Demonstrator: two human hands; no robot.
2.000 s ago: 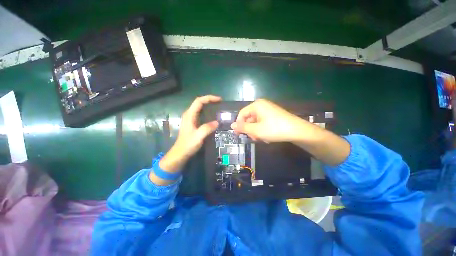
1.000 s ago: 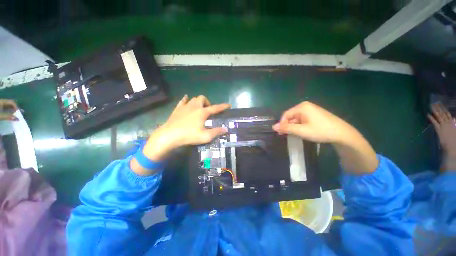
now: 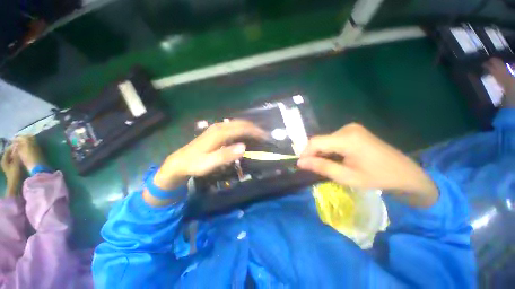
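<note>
An open tablet (image 3: 265, 186) lies on the green bench in front of me, blurred, with a white strip (image 3: 294, 127) at its right end. A thin yellow strip (image 3: 270, 155) spans between my hands above the tablet. My right hand (image 3: 350, 161) pinches its right end between thumb and finger. My left hand (image 3: 217, 148), with a blue wrist band, is over the tablet's left part; its thumb is at the strip's left end, and blur hides whether it grips it. The circuit board is mostly hidden under my left hand.
Another open tablet (image 3: 107, 127) on a black block lies at the back left. A white bucket (image 3: 372, 217) with yellow scrap (image 3: 336, 208) is by my right side. A person in pink sits at the left. At the right, a person's hand (image 3: 500, 76) touches dark units.
A yellow strip now shows between my hands. My right hand has moved lower, toward the tablet's front right. The view has tilted, and the left neighbour's hands have come further into view.
</note>
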